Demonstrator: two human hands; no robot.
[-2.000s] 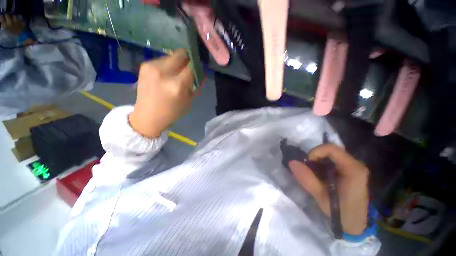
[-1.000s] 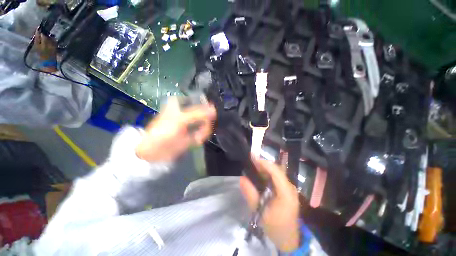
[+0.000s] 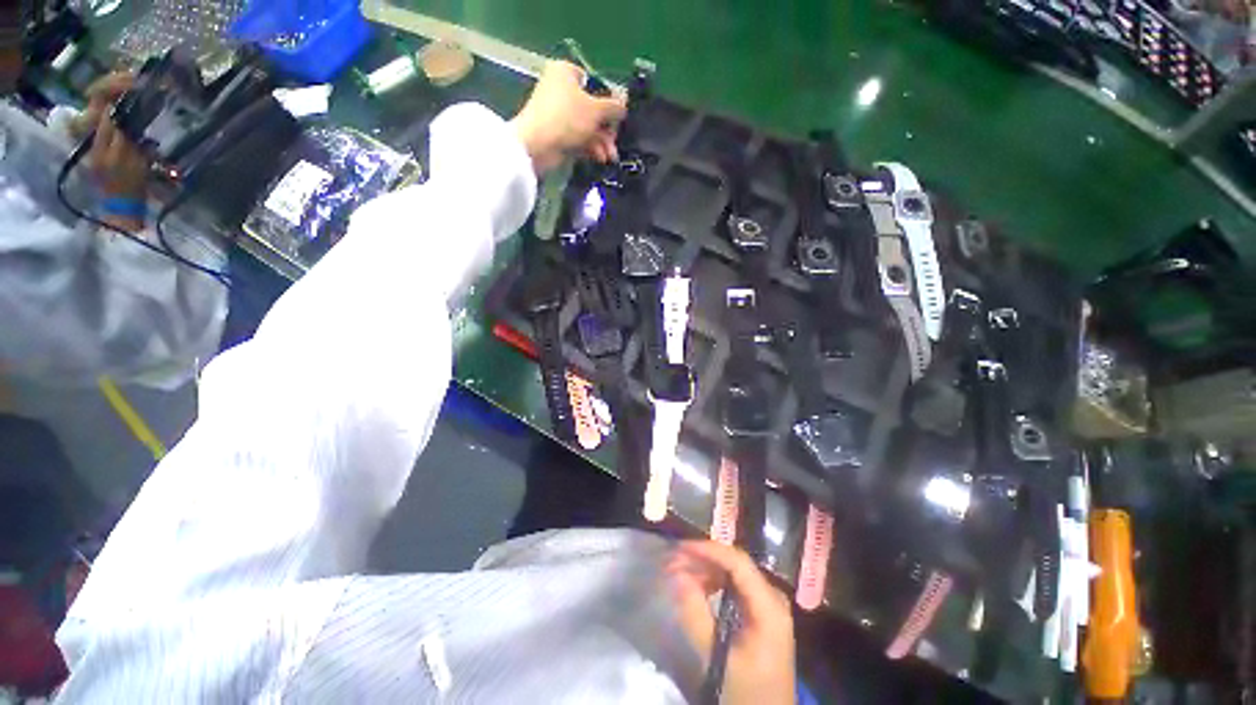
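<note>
My left hand (image 3: pixel 568 119) is at the far left corner of the dark foam tray (image 3: pixel 685 207), fingers bent over a small dark piece. Its fingertips are partly hidden, so I cannot tell if it grips the piece. A dull green strap (image 3: pixel 550 207) lies just below this hand. My right hand (image 3: pixel 755 627) is low in the middle, over the smock, closed around a slim dark stick (image 3: pixel 722 638), tweezers or a pen. Watches with black straps fill much of the tray. A white-strapped watch (image 3: pixel 671 387) lies near its front left.
Pink straps (image 3: pixel 815 556) hang over the front edge. An orange-handled tool (image 3: pixel 1109 606) and white sticks (image 3: pixel 1066 567) lie at the right, near a small parts box (image 3: pixel 1110 390). A clear-wrapped package (image 3: pixel 306 196) and a blue bin (image 3: pixel 298 30) are at the left. Another person's hand (image 3: pixel 116 138) is at far left.
The view has swung to show more of the bench. My left hand has moved forward, away from my body, to the tray's far corner. My right hand stays low with the stick.
</note>
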